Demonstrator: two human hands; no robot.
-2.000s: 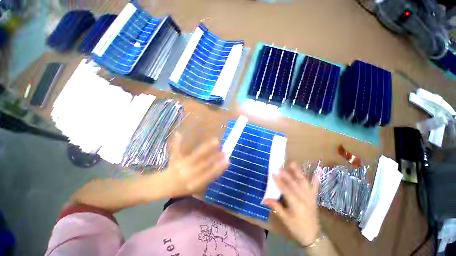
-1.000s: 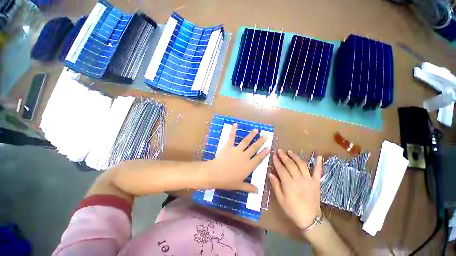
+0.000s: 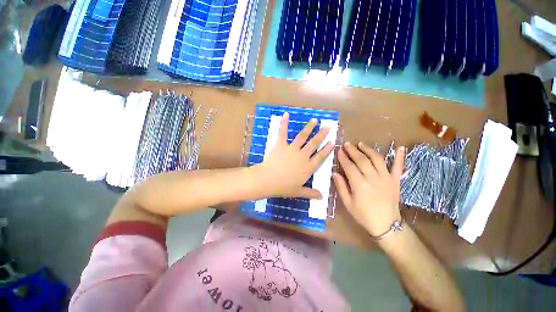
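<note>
A blue solar cell (image 3: 262,122) with pale lines lies flat in front of me at the table edge. Two white strips lie along it, a left one (image 3: 275,128) and a right one (image 3: 317,204). Thin silvery ribbon ends stick out past both sides. My left hand (image 3: 292,161) lies flat across the cell and strips, fingers spread, covering the middle. My right hand (image 3: 370,186) rests palm down on the tabletop just right of the cell, its fingertips by the ribbon ends. It holds nothing that I can see.
White strips (image 3: 88,131) and a ribbon bundle (image 3: 161,134) lie left; a ribbon pile (image 3: 434,177), white strips (image 3: 488,183) and amber tape (image 3: 438,127) lie right. Curved assemblies (image 3: 201,36) and dark cell stacks (image 3: 381,30) stand behind. A dark block (image 3: 525,116) is far right.
My left hand has come down flat onto the cell, and my right hand has moved off its right strip onto the table beside it. The view has tilted downward.
</note>
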